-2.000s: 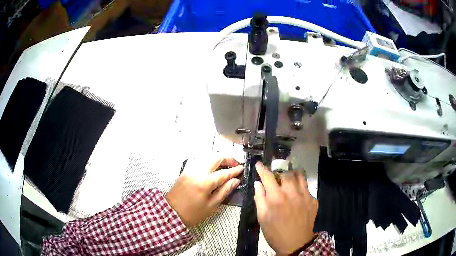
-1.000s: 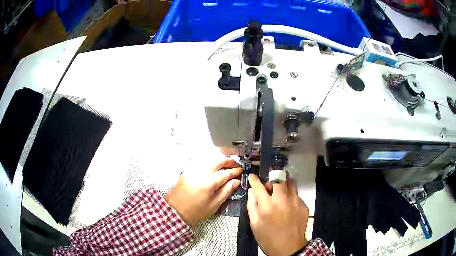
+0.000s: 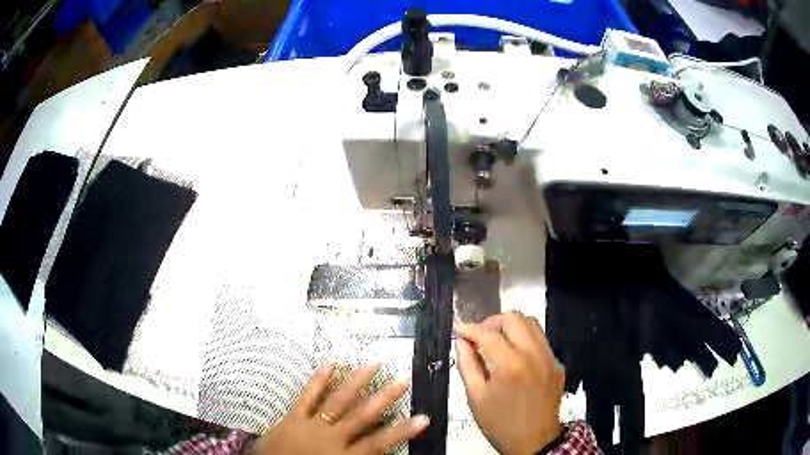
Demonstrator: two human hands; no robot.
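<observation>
A black strip (image 3: 432,342) runs from under the needle area (image 3: 424,233) down to the picture's bottom edge. A see-through mesh panel (image 3: 258,342) lies left of it, over part of the shiny metal plates. My left hand (image 3: 342,418), wearing a ring, lies flat with fingers spread on the mesh, its fingertips at the strip's left edge; the bottom edge cuts it off. My right hand (image 3: 515,382) has thumb and forefinger closed at the strip's right edge, below the white roller (image 3: 469,258). The exact pinch is hard to see.
The white machine head (image 3: 622,142) with its display (image 3: 662,216) stands at the right. Black strips (image 3: 599,320) hang below it, beside a blue-handled tool (image 3: 753,363). Dark panel stacks (image 3: 120,258) lie left. A blue crate (image 3: 311,31) is behind.
My left hand has moved from beside the needle down towards me and spread flat. My right hand has come down a little along the strip. The metal plates are uncovered. The whole view has shifted.
</observation>
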